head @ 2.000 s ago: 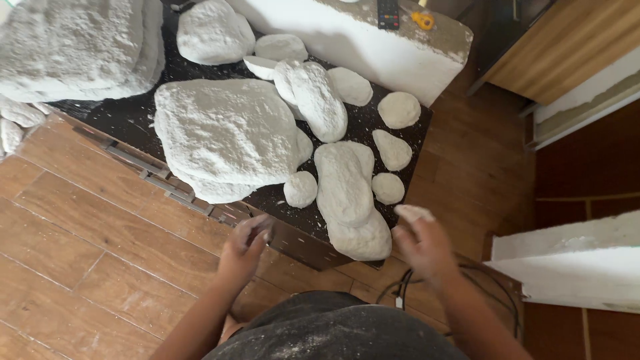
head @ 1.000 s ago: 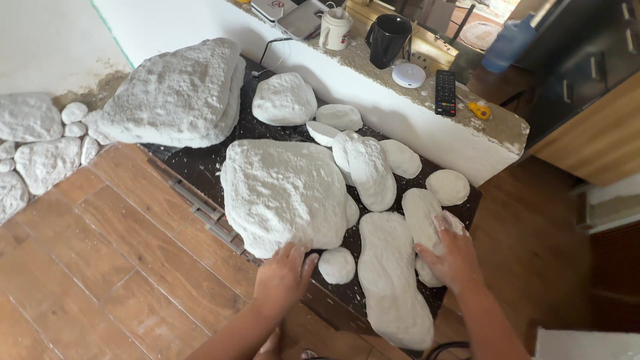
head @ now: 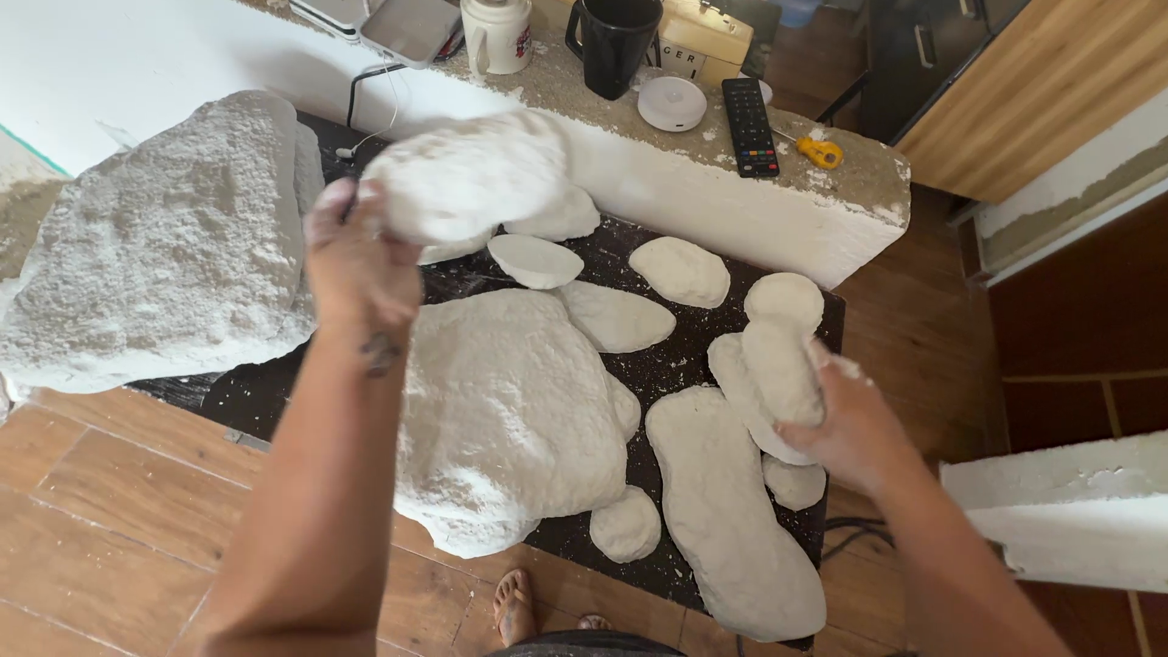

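Pale, powdery, stone-shaped pieces lie on a black table [head: 680, 365]. My left hand [head: 365, 246] grips one edge of a rounded white piece [head: 474, 173], blurred and raised over the table's back part. My right hand [head: 844, 420] is closed around the side of an oblong white piece [head: 781, 365], which overlaps a longer flat one [head: 735, 365]. Nearer the front edge lies a long, peanut-shaped piece [head: 730, 511]. Between my arms is a broad slab [head: 511, 411], with a small round piece [head: 625, 525] by its lower right. A large rough block [head: 173, 237] stands at the left.
A low white wall [head: 730, 192] runs behind the table. On its rough top stand a black mug [head: 616, 41], a white mug [head: 497, 36], a white round device [head: 672, 102], a remote control [head: 750, 128] and a yellow-handled tool [head: 819, 152]. Cables [head: 858, 529] lie on the floor at right.
My left hand has moved from the broad slab's front edge to the back and lifted a rounded piece. My right hand now holds an oblong piece over the flat one it was touching.
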